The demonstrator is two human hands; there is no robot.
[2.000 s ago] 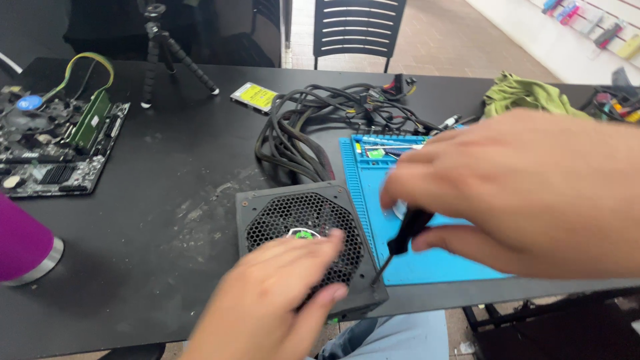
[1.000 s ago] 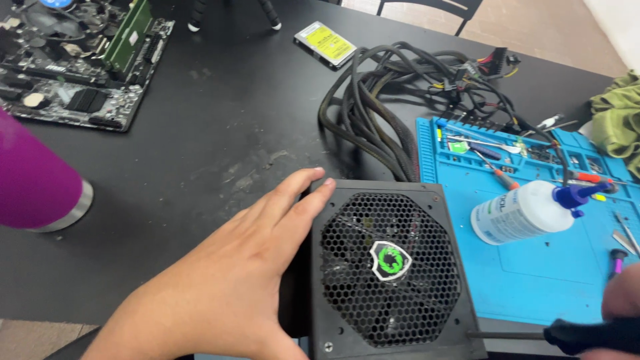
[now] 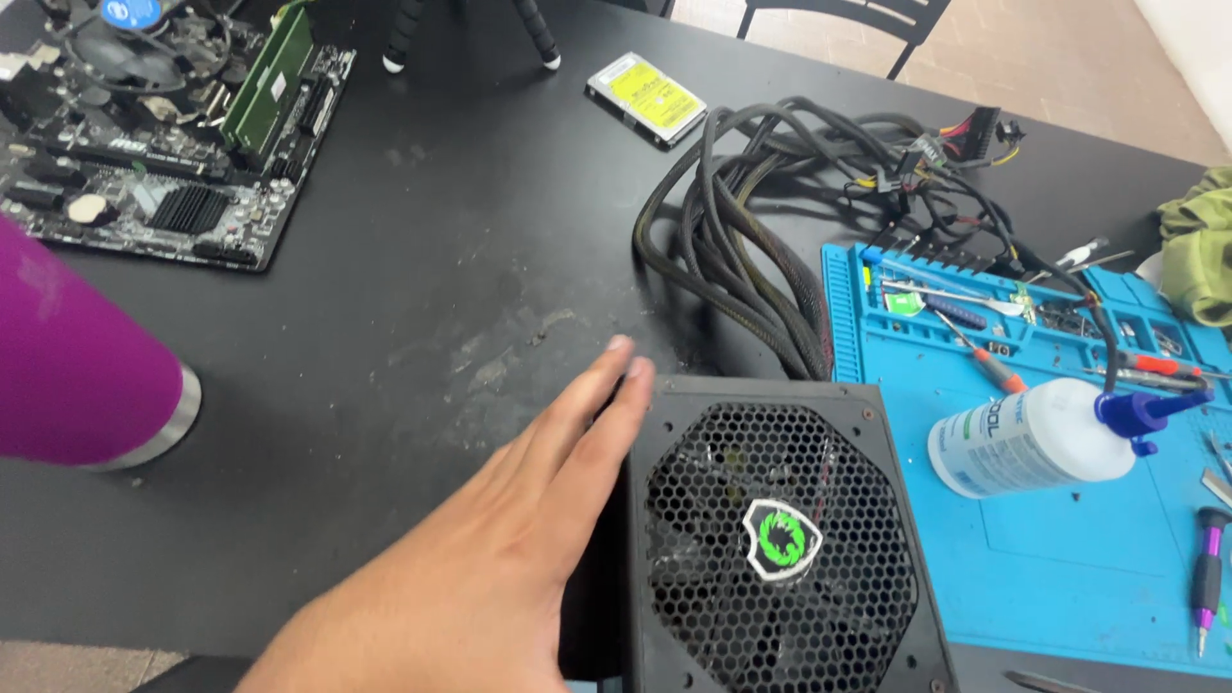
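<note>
A black computer power supply (image 3: 784,597) with a honeycomb fan grille and a green and white badge lies near the front edge of the table. My left hand (image 3: 510,539) rests along its left side, fingers stretched forward and touching the casing. Thick sleeved cables (image 3: 751,231) run from its back edge and lie coiled behind it. At the bottom edge, right of the casing, the tip of a dark tool (image 3: 1039,681) shows. My right hand is out of view. A screwdriver with a black and purple handle (image 3: 1206,577) lies on the blue silicone work mat (image 3: 1049,568).
A white plastic bottle with a blue nozzle (image 3: 1035,438) and small tools are on the mat. Behind are a hard drive (image 3: 648,99) and a tripod's legs (image 3: 529,34). A motherboard (image 3: 192,207) and a purple tumbler (image 3: 82,356) stand left, a green cloth (image 3: 1198,250) far right.
My right hand, holding a black-handled screwdriver in both earlier frames, has left the view. My left hand has moved from over the grille to the casing's left side. The view has shifted closer.
</note>
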